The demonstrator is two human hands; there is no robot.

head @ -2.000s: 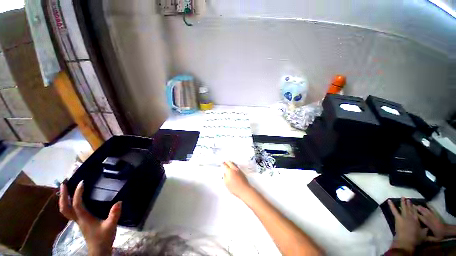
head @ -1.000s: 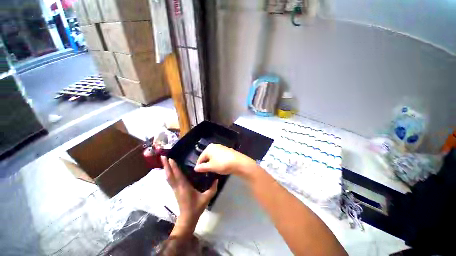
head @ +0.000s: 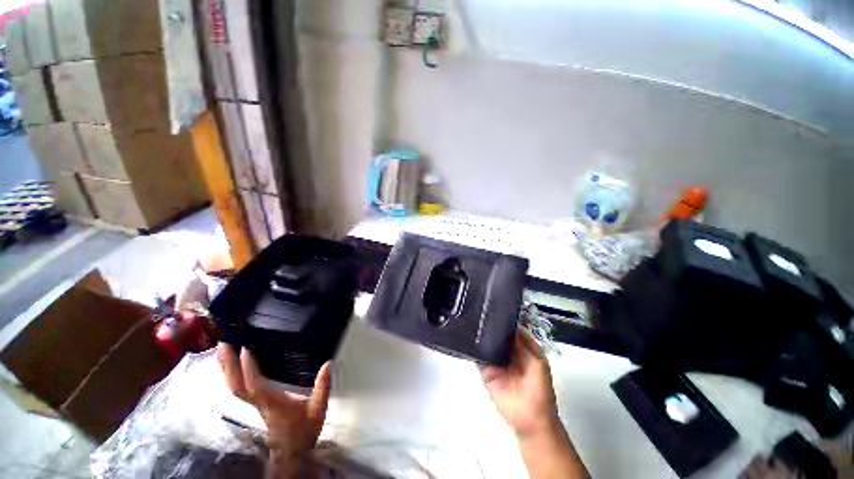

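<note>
My left hand (head: 277, 402) supports the near side of a deep ribbed stack of black insert trays (head: 298, 304) with a raised centre block. My right hand (head: 524, 388) holds a single black insert tray (head: 449, 297) by its lower right corner, raised over the table and tilted to face me. This tray has a rounded cut-out in its middle. A silvery tangled heap (head: 538, 327) shows just right of the tray, partly hidden by it. An open black box with a white item (head: 681, 407) lies at the right.
Stacked black boxes (head: 712, 290) stand at the right, near another person's blurred hand at the bottom edge. A kettle (head: 397, 182), an orange-topped bottle (head: 688, 203) and a blue-and-white bag (head: 606, 201) stand along the wall. An open carton (head: 89, 360) and clear plastic (head: 159, 412) are at the left.
My right hand has come away from the tray stack, moving right with one tray in its grip. My left hand stays at the stack. The view has swung right since one second ago.
</note>
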